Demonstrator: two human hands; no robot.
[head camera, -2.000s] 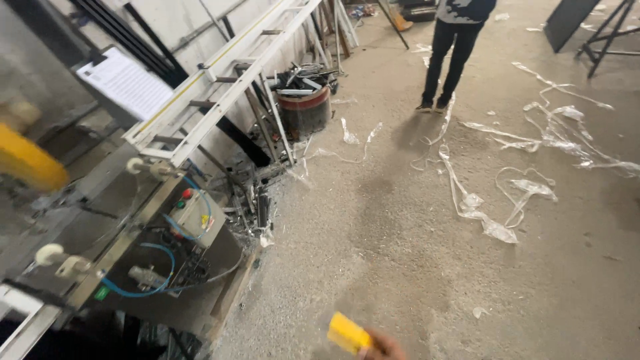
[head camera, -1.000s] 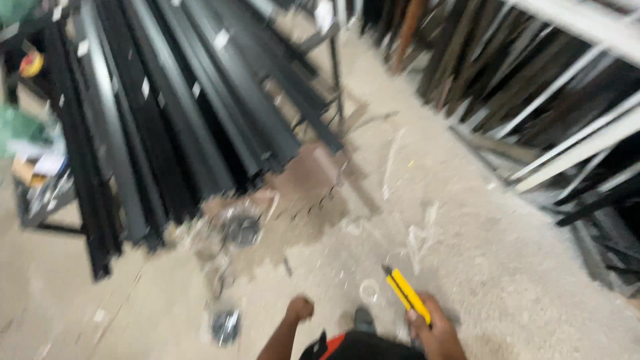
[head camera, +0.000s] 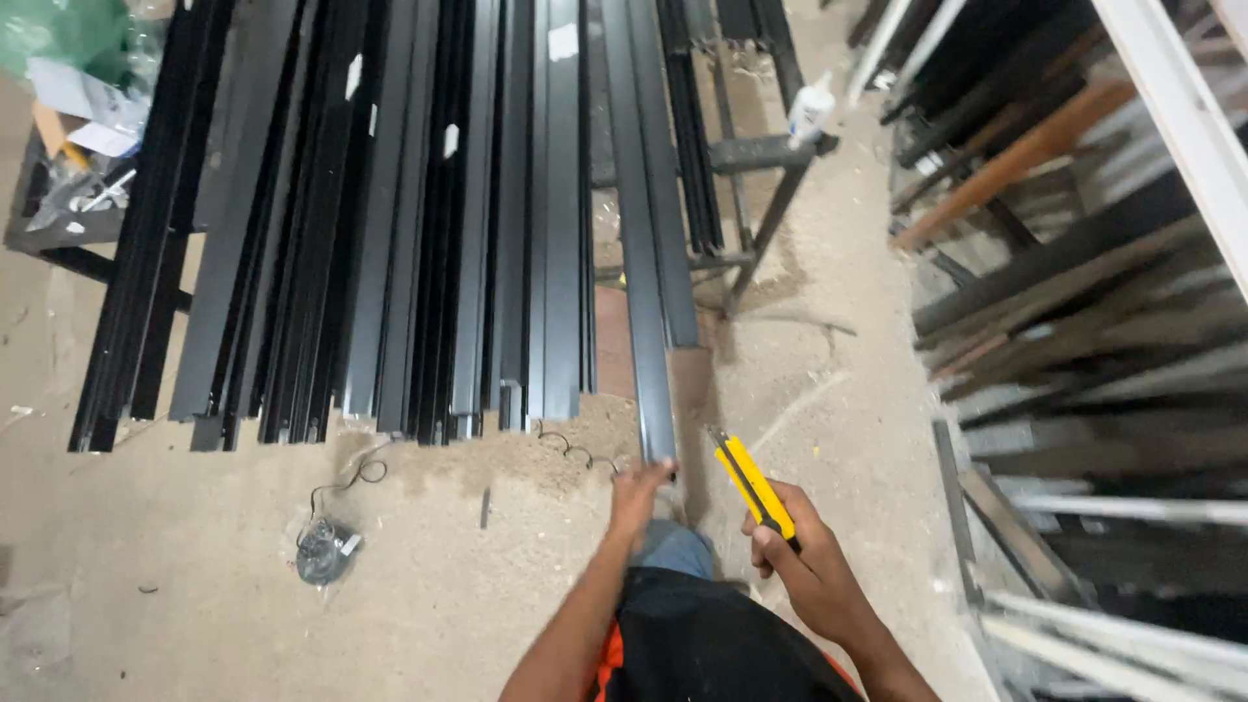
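My left hand (head camera: 639, 497) rests on the near end of a dark grey metal profile (head camera: 645, 370), its fingers at the profile's tip; whether they close around it cannot be told. My right hand (head camera: 801, 561) grips a yellow utility knife (head camera: 756, 487), its metal tip pointing up and left, just right of that profile's end and apart from it. To the left, several long black and grey profiles (head camera: 390, 292) lie side by side on a metal stand (head camera: 770, 153), some bearing small white labels.
A white bottle (head camera: 811, 109) stands at the stand's right corner. Racked profiles and bars (head camera: 1053, 283) fill the right side. A wrapped dark bundle (head camera: 325, 552) lies on the floor at lower left. Plastic and papers (head camera: 97, 136) sit at upper left.
The view has swung from the workshop floor to the profiles. Since one second ago, my left hand has come to the end of a profile. The knife remains in my right hand.
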